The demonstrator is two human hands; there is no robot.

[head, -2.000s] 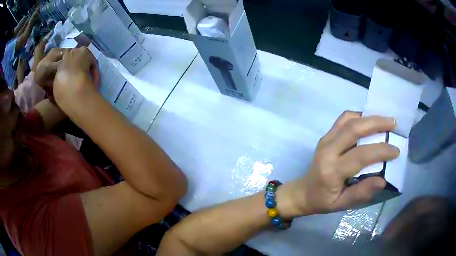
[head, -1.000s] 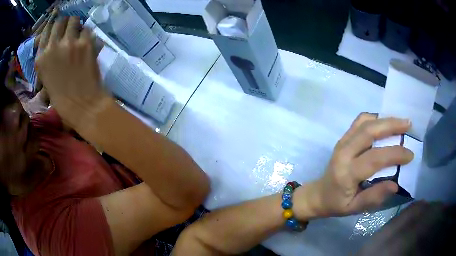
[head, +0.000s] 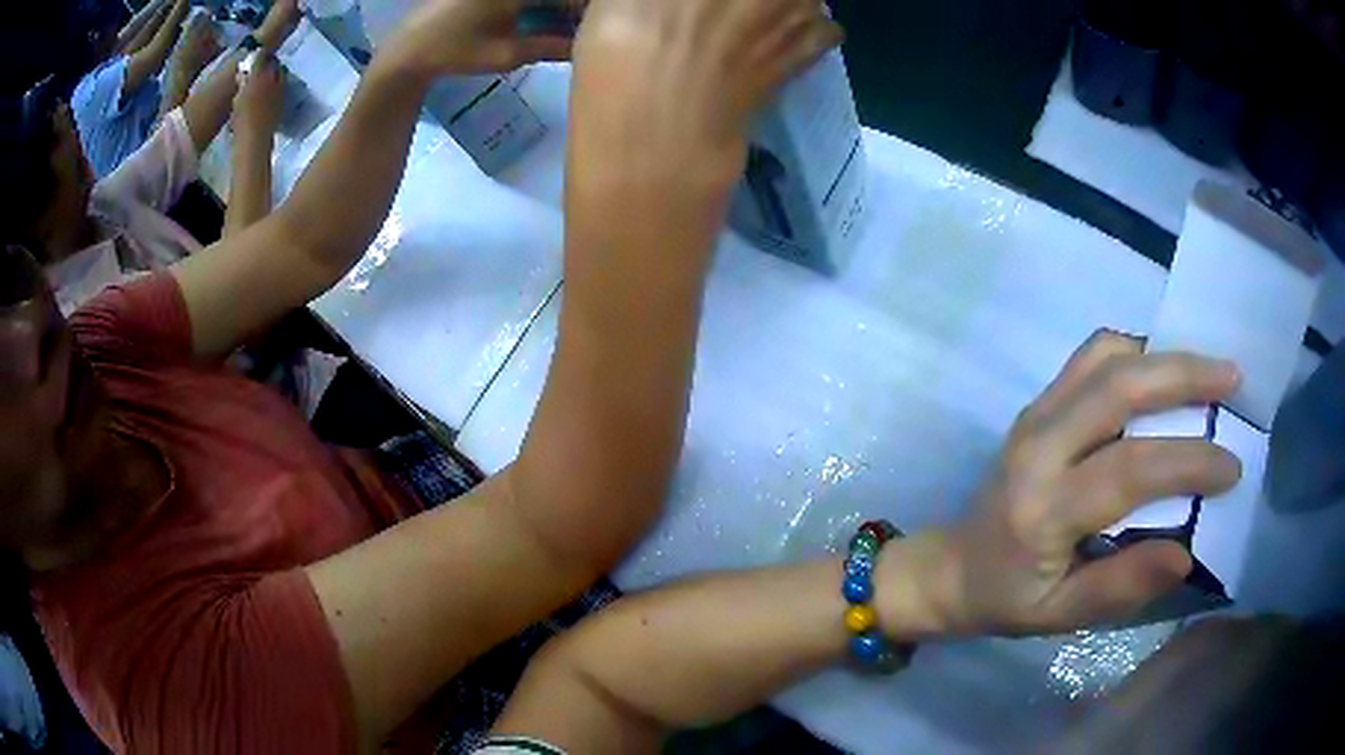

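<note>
My left hand (head: 1114, 494), with a beaded bracelet at the wrist, is at the right. Its fingers and thumb are around the mouth of an open carton, much of which the hand hides. The carton's white top flap (head: 1236, 303) stands up behind the fingers. A small white-topped insert (head: 1170, 472) with dark edges shows in the mouth. A blurred brownish and dark shape at the lower right may be my right hand or arm, cut off by the edge; I cannot tell what it holds.
A neighbouring worker's arm (head: 627, 310) crosses the left and centre, its hand at the top of a printed carton (head: 816, 170). Another carton (head: 494, 126) lies farther left. Dark cups (head: 1121, 81) stand at the upper right, beyond a dark green strip.
The neighbour's arms have swung across to the right, and one hand now reaches the standing carton. The view has shifted slightly. My left hand stays on its carton.
</note>
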